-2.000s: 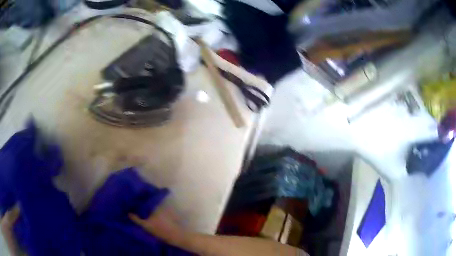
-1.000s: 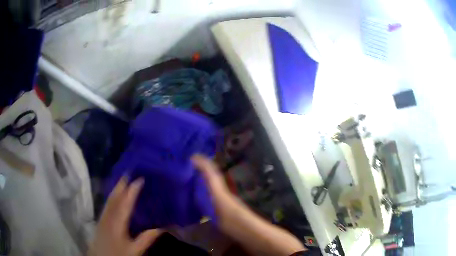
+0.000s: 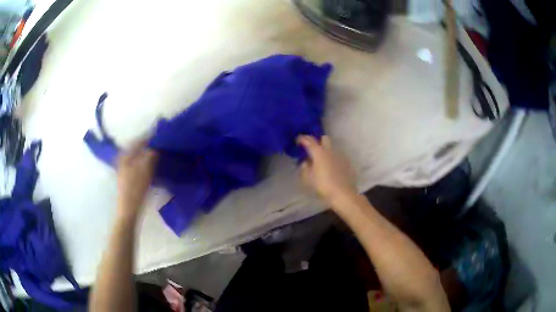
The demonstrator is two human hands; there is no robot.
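A crumpled royal-blue garment fabric [image 3: 244,116] lies on the worn off-white worktable [image 3: 390,109] in front of me. My left hand [image 3: 137,167] grips its left side, where a narrow strap or strip sticks out beyond the fingers. My right hand [image 3: 323,167] pinches its lower right edge. Both hands are bare and somewhat blurred, and the fabric hides part of the fingertips. A loose corner of the cloth hangs down towards the table's near edge.
A second royal-blue cloth heap [image 3: 30,234] lies at the table's left edge. The iron [image 3: 350,21] is at the top, cut off. A wooden ruler [image 3: 451,67], black-handled shears [image 3: 483,97] and white tailor's chalk [image 3: 425,55] are at the right. Bagged goods [image 3: 478,262] sit below.
The view has swung from the floor and sewing machine side back to the worktable. The blue fabric, bunched between both hands in mid-air a second ago, is now spread out on the table.
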